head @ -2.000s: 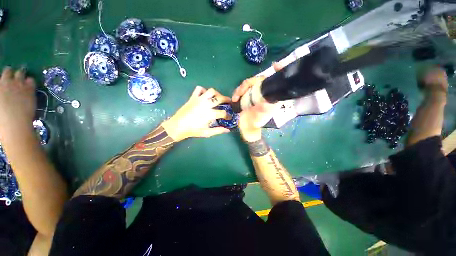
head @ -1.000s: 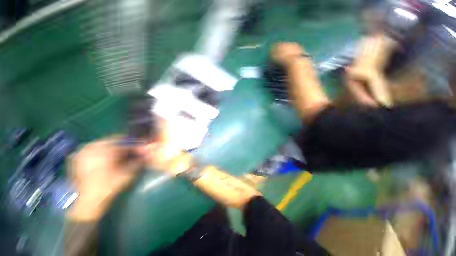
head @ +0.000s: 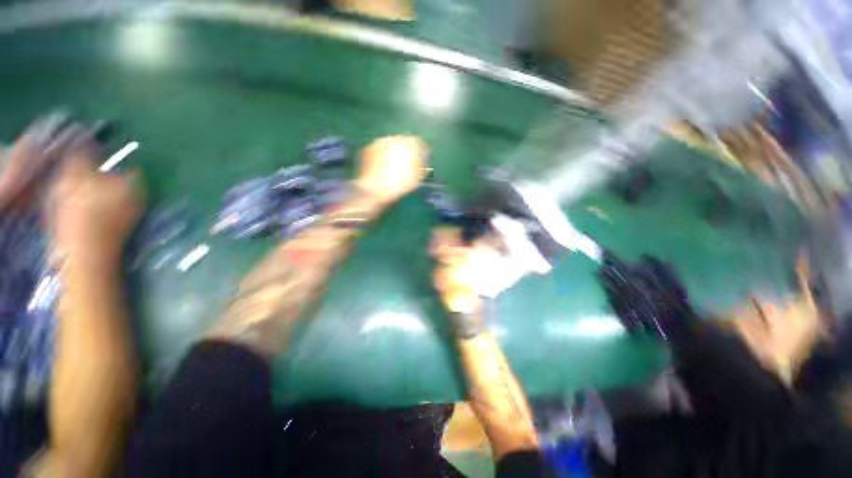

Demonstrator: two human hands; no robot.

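The view is strongly blurred. My left hand (head: 394,168) is stretched forward over the green bench, to the right of a group of blue-and-white round units (head: 280,201); its fingers are too blurred to show whether it holds anything. My right hand (head: 460,269) is nearer to me, by the white feeder (head: 512,257). It appears closed around the dark electric screwdriver (head: 475,222), whose outline is smeared. Another small blue unit (head: 439,198) shows between my hands, just beyond the right one.
A neighbour's arm (head: 92,280) is at the left beside more blue units (head: 23,327). At the right, another person's hand (head: 780,331) is near the heap of black parts (head: 645,294). A grey metal arm (head: 607,154) rises behind the feeder.
The view has swung back from the right towards the bench. My left hand has moved away from my right hand and is now farther forward. The round units are in view in front again.
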